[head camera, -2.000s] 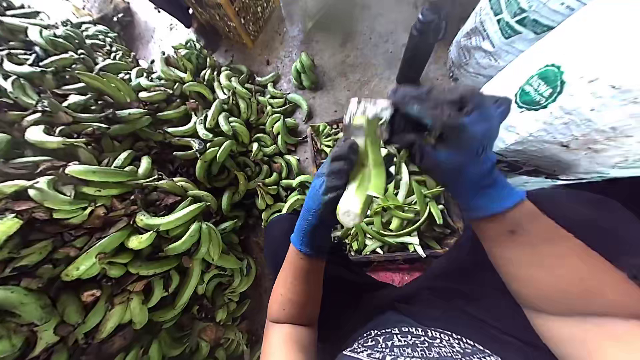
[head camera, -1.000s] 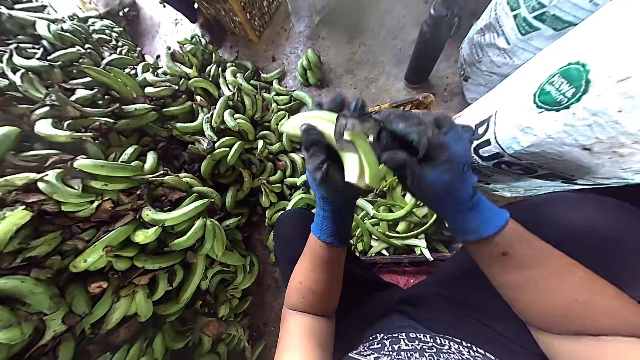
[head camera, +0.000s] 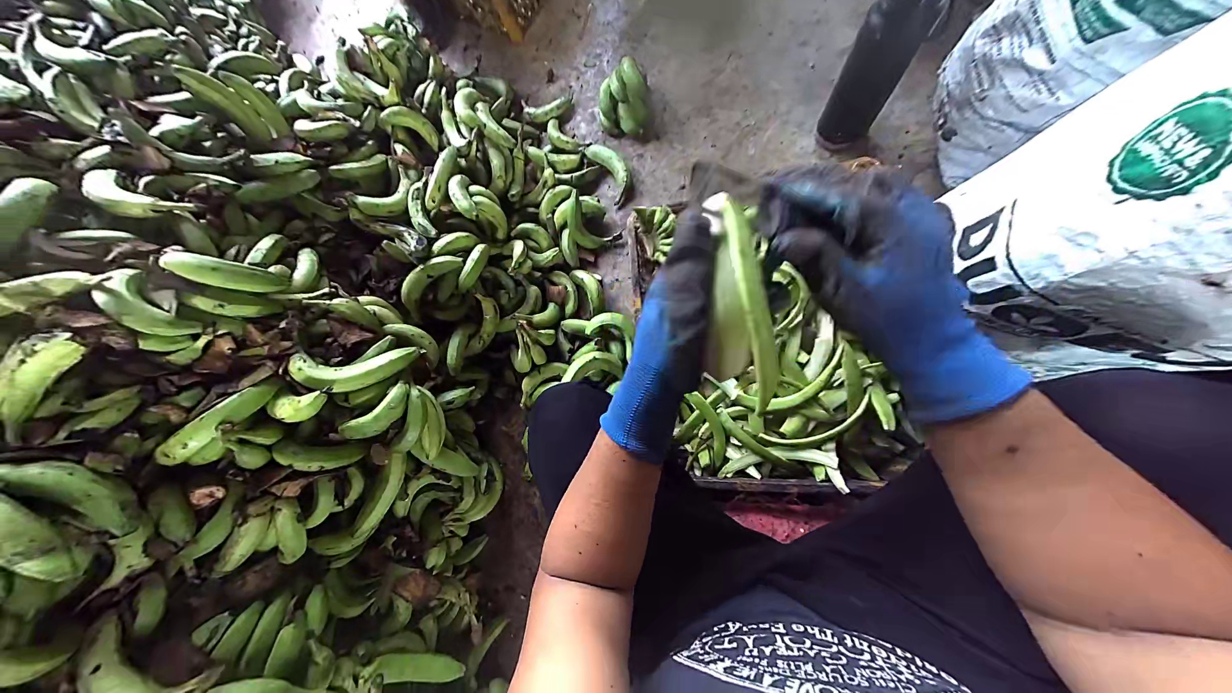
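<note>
Both hands wear blue knit gloves with dark palms. My left hand (head camera: 674, 298) grips a partly peeled green plantain (head camera: 733, 308), held roughly upright in front of my lap. A strip of green peel hangs down along its right side. My right hand (head camera: 857, 241) is at the plantain's upper end with fingers curled; whether it holds a blade or only the peel is blurred and hidden. Directly below the hands, green peel strips (head camera: 780, 433) fill a dark-edged crate (head camera: 770, 483).
A large heap of green plantains (head camera: 366, 371) covers the floor at left. One small bunch (head camera: 624, 96) lies apart on the concrete floor. White printed sacks (head camera: 1107, 250) stand at right, near a dark upright cylindrical object (head camera: 871, 72). Part of a yellow-edged crate (head camera: 505, 14) shows at the top.
The plantain has turned from slanting across my hands to nearly upright, and a peel strip now hangs from it. My right hand has shifted slightly at its upper end.
</note>
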